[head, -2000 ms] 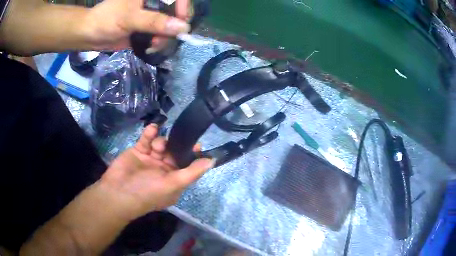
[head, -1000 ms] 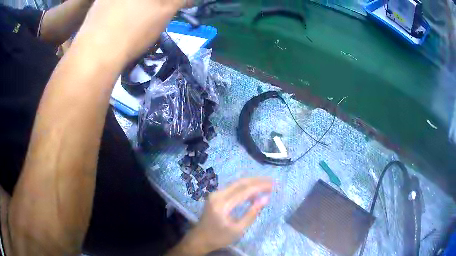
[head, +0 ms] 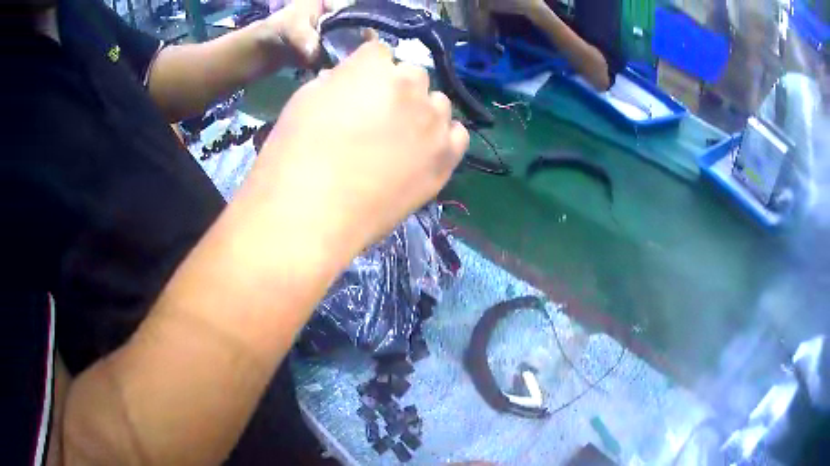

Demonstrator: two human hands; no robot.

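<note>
My left hand point(head: 382, 136) is raised at upper centre, its forearm coming from the lower left. Its curled fingers are at a black curved headband point(head: 455, 82); the hand hides the grip point. A thin cable hangs from the band. Another person's hand point(head: 300, 32) is at the band's left end. My right hand is out of the picture. A second black headband point(head: 482, 359) lies on the silvery bench with a white piece point(head: 528, 390) inside its curve and a thin wire.
A clear bag of dark parts point(head: 378, 296) and loose black squares point(head: 391, 400) lie below my forearm. A dark arc point(head: 573, 166) lies on the green belt point(head: 628, 246). Beyond are blue trays point(head: 651, 123) and another person's arm point(head: 573, 45). A green strip point(head: 604, 435) is low on the bench.
The view has swung left and up. The headband earlier in my right hand is now raised at my left hand, beside the other person's hand. My right hand has left the picture.
</note>
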